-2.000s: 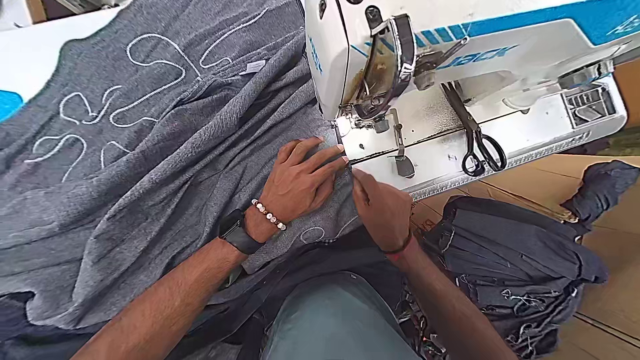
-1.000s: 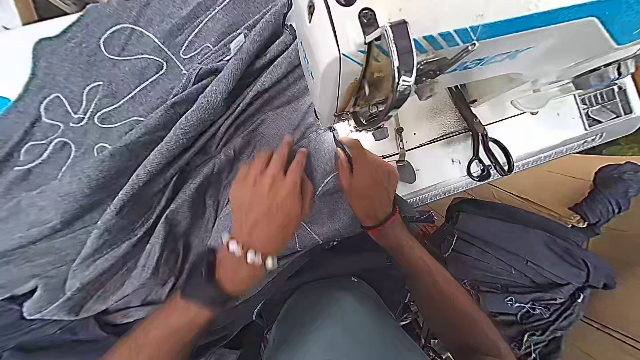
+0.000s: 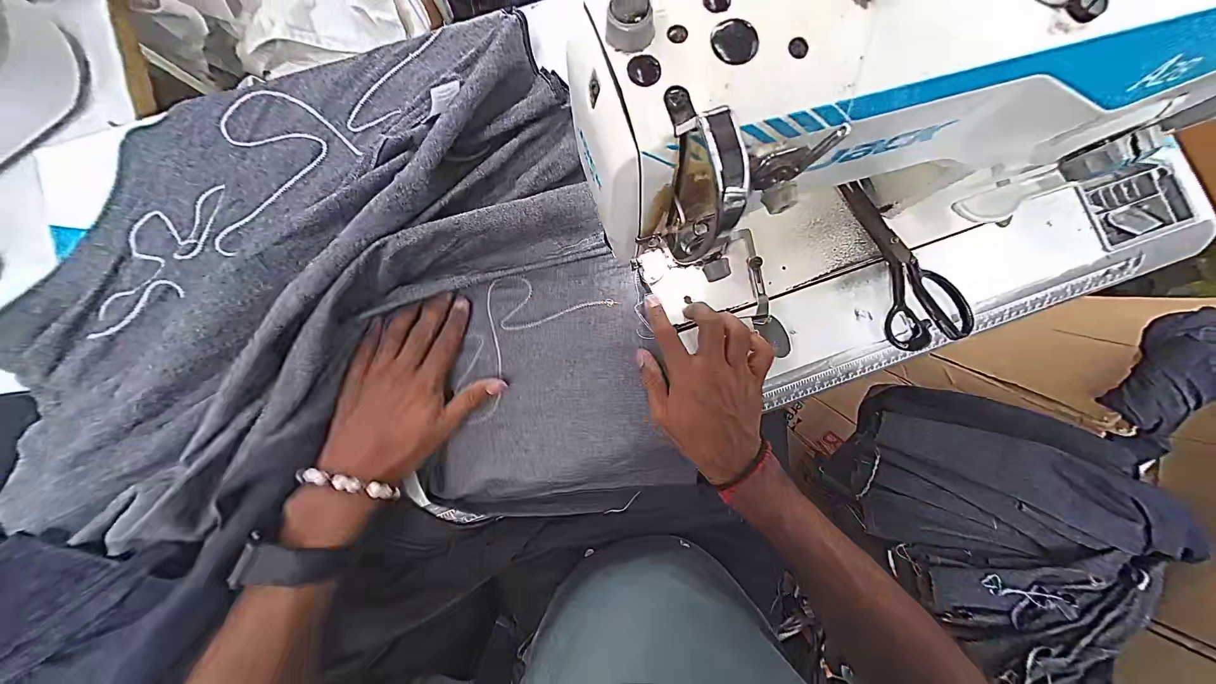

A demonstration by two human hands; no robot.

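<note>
Grey knit fabric with wavy white stitched thread lies over the bed of a white and blue Jack sewing machine, its right edge beside the lit presser foot and needle area. My left hand rests flat on the fabric, fingers apart, thumb stretched to the right. Just below the needle area, my right hand touches the fabric's right edge with spread, bent fingers; it does not appear to grip anything. The needle tip itself cannot be made out.
Black-handled scissors lie on the machine bed, right of the needle area. Dark garments with loose threads are heaped on cardboard at the lower right. White cloth is at the upper left. My knee is below the machine's front edge.
My left hand has moved left, away from the needle area, and lies flat. My right hand has opened from its closed pose at the fabric edge. More of the stitched fabric shows between the hands.
</note>
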